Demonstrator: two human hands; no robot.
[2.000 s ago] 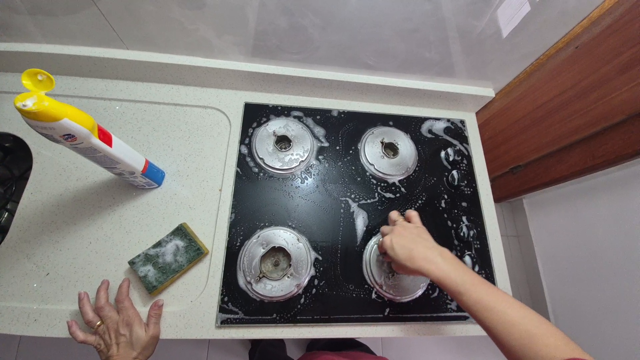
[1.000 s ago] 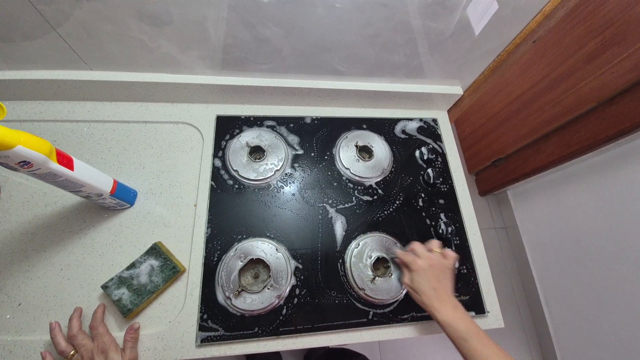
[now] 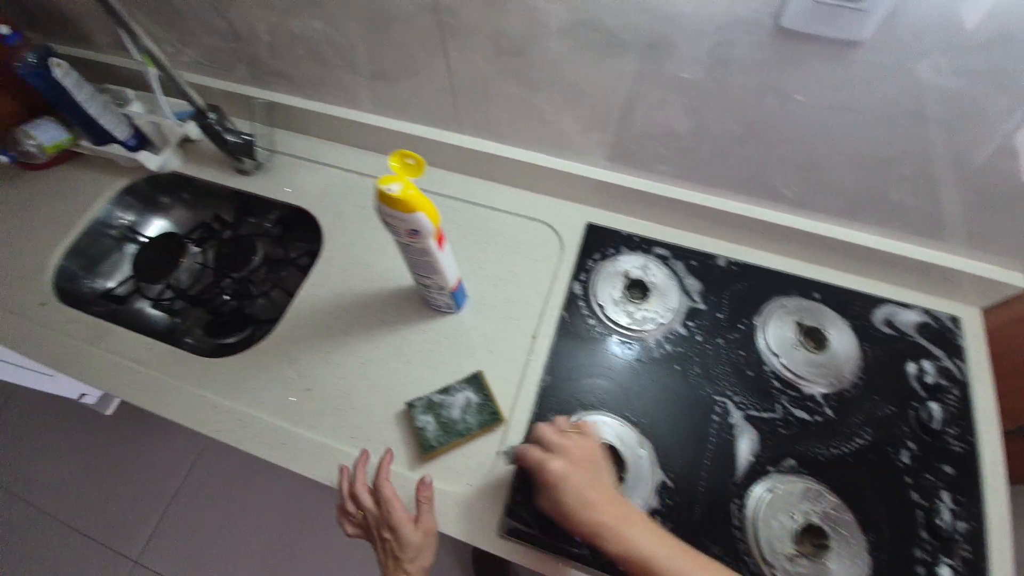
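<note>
Foam smears lie over a black glass cooktop (image 3: 688,416) with metal burner bases. My right hand (image 3: 572,472) is over its front-left corner, beside the front-left burner base (image 3: 636,456), fingers curled around a small greyish thing, mostly hidden, that I cannot identify. My left hand (image 3: 388,512) rests at the counter's front edge with its fingers spread and nothing in it. Just above it on the counter lies a green and yellow scouring sponge (image 3: 454,414) with foam on its green side. Behind the sponge stands a white cleaner bottle (image 3: 422,248) with its yellow flip cap up.
At the left, a steel sink (image 3: 88,280) holds black pan supports (image 3: 232,256) and burner parts. Behind it are a faucet (image 3: 228,140), a blue bottle (image 3: 88,96) and a white rack (image 3: 164,148). A raised backsplash ledge (image 3: 520,176) runs along the wall.
My right hand has moved from the front-right burner base to the cooktop's front-left corner. My left hand stays near the sponge. The view has swung left, bringing the whole sink in.
</note>
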